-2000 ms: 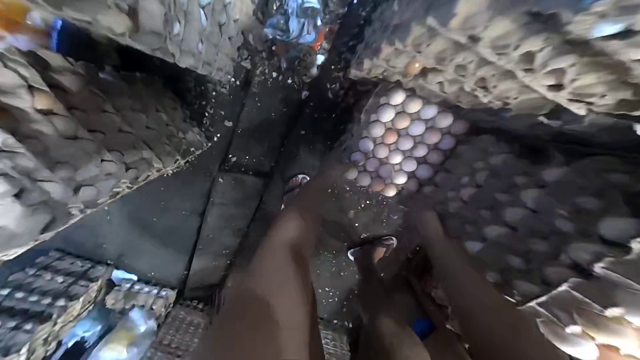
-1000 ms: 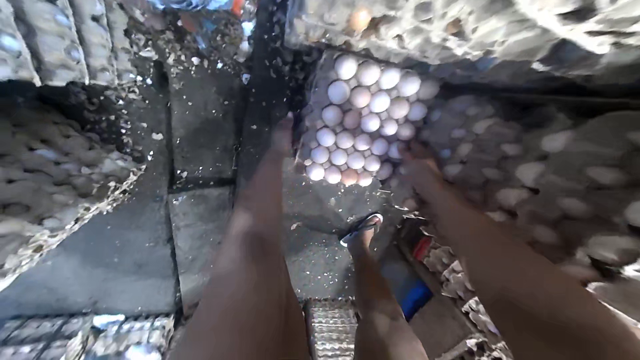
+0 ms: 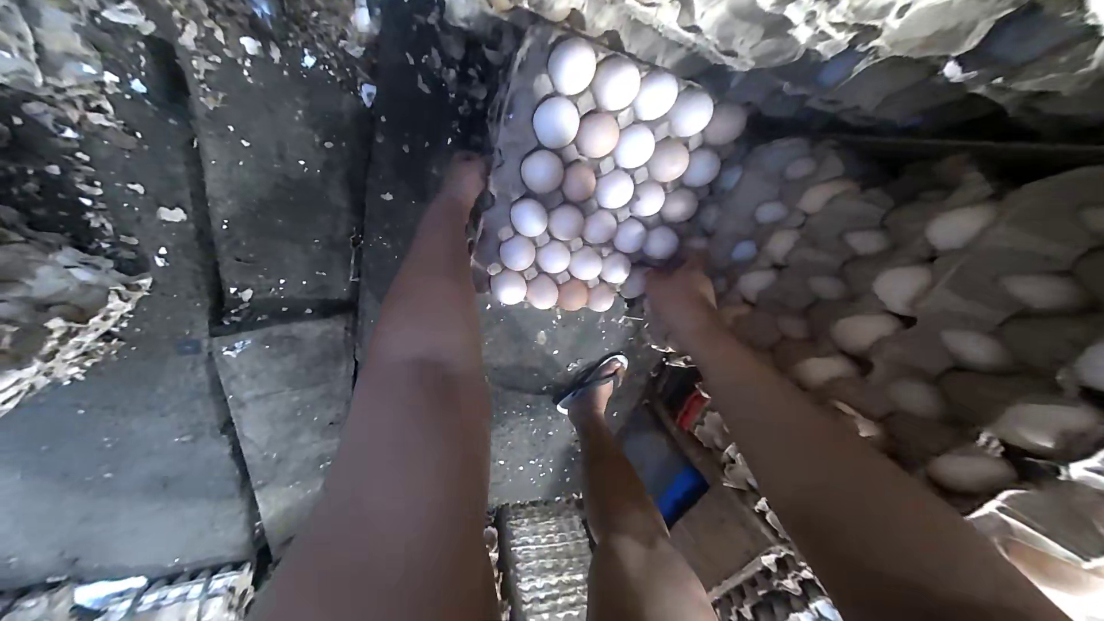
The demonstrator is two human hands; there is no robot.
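Note:
A pulp tray full of white and light-brown eggs [image 3: 601,185] is between my hands, at the upper middle of the head view. At its left side is my left hand [image 3: 467,177], fingers partly hidden behind the tray's edge. My right hand [image 3: 681,289] grips the tray's near right corner, its fingertips in shadow. Both hands hold the tray, which appears raised over the floor. Right beside my right hand, a broad layer of eggs in trays [image 3: 897,285] lies in the shade.
Egg trays [image 3: 819,26] line the top edge. Grey floor slabs [image 3: 285,198] bear scattered shell bits. A foot in a flip-flop [image 3: 595,379] stands below the tray. Stacked trays [image 3: 548,561] are at the bottom, with a blue object [image 3: 681,494] nearby. Another tray stack [image 3: 60,336] is at the left.
The tray of eggs and both hands now show more clearly, with my left hand at the tray's left side, where it was a second ago. The view has shifted from two seconds ago.

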